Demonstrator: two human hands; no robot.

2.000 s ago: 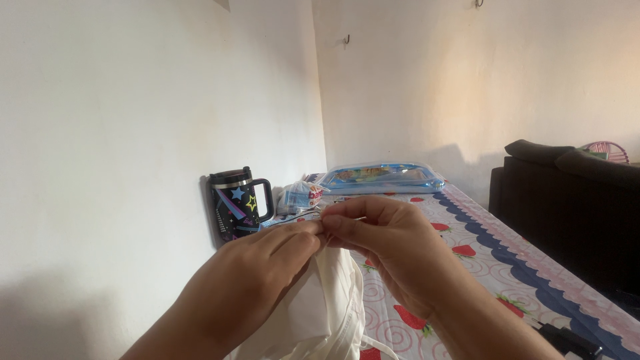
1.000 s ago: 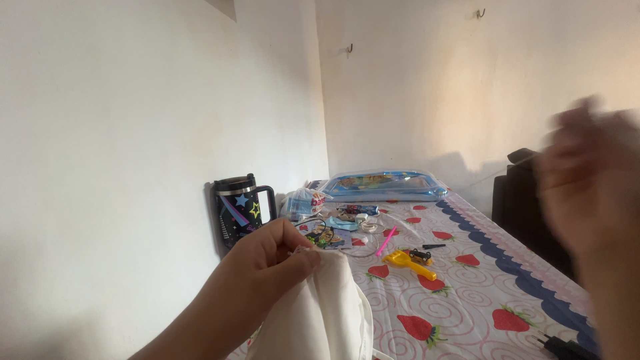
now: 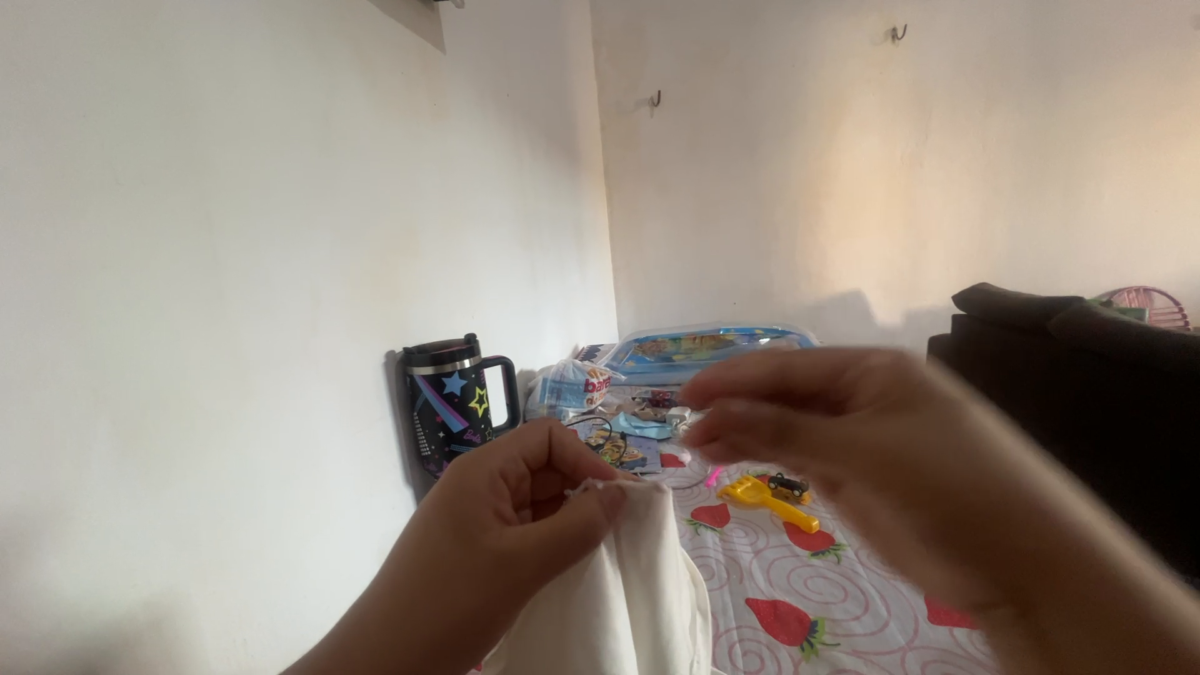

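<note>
White cloth [image 3: 623, 591] hangs in folds from my left hand [image 3: 525, 516], its top edge pinched between thumb and fingers. A small gathered or frayed bit shows at the pinch. My right hand [image 3: 816, 412], blurred, is raised to the right of the cloth and apart from it, fingers bent toward the left. Whether anything thin, such as a thread or needle, lies between its fingertips cannot be told. The lower part of the cloth runs out of view at the bottom.
A strawberry-print tablecloth [image 3: 816, 586] covers the table. On it stand a black tumbler [image 3: 450, 412] with a handle by the wall, a plastic bag [image 3: 567, 389], a blue packaged item [image 3: 703, 347], a yellow toy fork [image 3: 769, 502] and a small toy car [image 3: 787, 485]. A dark sofa [image 3: 1059, 422] is at the right.
My right hand was at the cloth beside my left hand, then swung out to the right, and is now back nearer the cloth. My left hand keeps its pinch on the cloth.
</note>
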